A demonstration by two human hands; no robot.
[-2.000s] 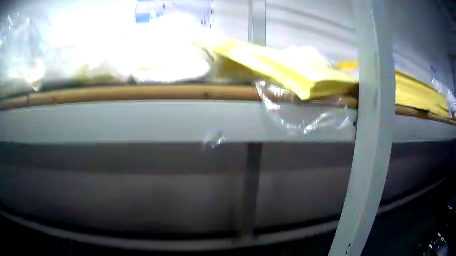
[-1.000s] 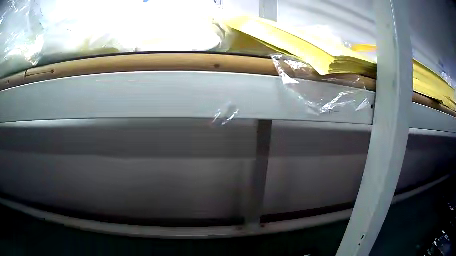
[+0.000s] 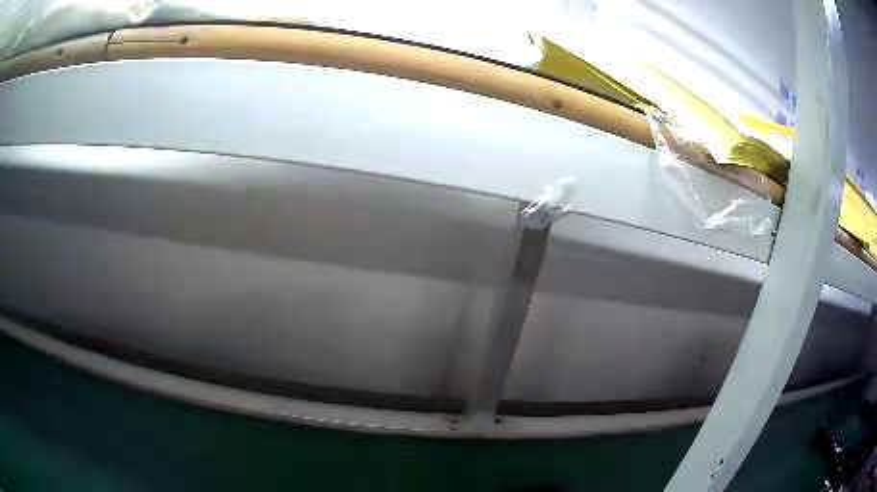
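Observation:
Neither of my hands is in view. Nearest in front of me is a grey-white shelf (image 3: 288,115) with a brown wooden edge (image 3: 385,60). Yellow sheets or bags (image 3: 697,110) lie on the shelf at the upper right. A clear plastic film (image 3: 707,197) hangs over the shelf's edge below them. A small shiny piece of clear plastic (image 3: 545,204) is at the shelf's lower edge, right of centre.
A pale metal post (image 3: 784,317) rises at the right. A green surface (image 3: 240,452) runs along the bottom, behind it a grey panel (image 3: 337,307) with a pale lower rail (image 3: 317,411). Dark, unclear items (image 3: 851,442) are at the lower right edge.
The view has tipped down and tilted. The shelf edge sits higher, the yellow sheets and post lie farther right, and more green surface shows. No hand has appeared.

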